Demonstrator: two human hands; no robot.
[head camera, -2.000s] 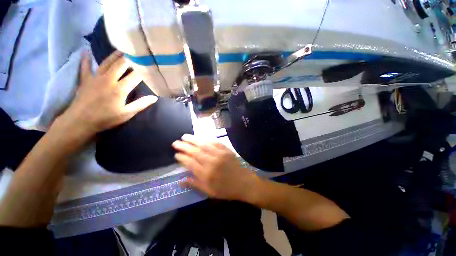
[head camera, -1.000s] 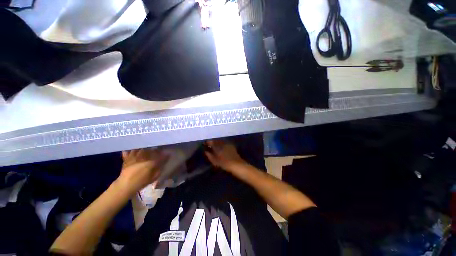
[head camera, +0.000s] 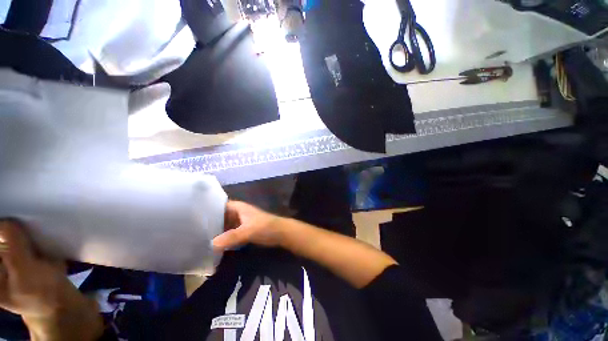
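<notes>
A large pale grey-blue cloth piece (head camera: 133, 213) is held up at the left, over the table's front edge. My left hand (head camera: 30, 273) grips its lower left part, near the picture's left edge. My right hand (head camera: 250, 225) pinches its right end between thumb and fingers. A black garment panel (head camera: 223, 90) lies on the table below the bright needle area (head camera: 265, 26). A curved black piece (head camera: 350, 80) with a small pale mark lies right of the needle.
Black-handled scissors (head camera: 412, 46) and slim reddish snips (head camera: 487, 74) lie on the table at the right. The ruler strip (head camera: 280, 152) runs along the front edge. White cloth (head camera: 127, 40) and black cloth (head camera: 33, 56) lie at the back left. Dark cloth (head camera: 467, 233) fills the lower right.
Both hands were at the lap below the table edge; the pale cloth is now raised and spread leftward between them. The left hand has moved far left. The black panel stays on the table.
</notes>
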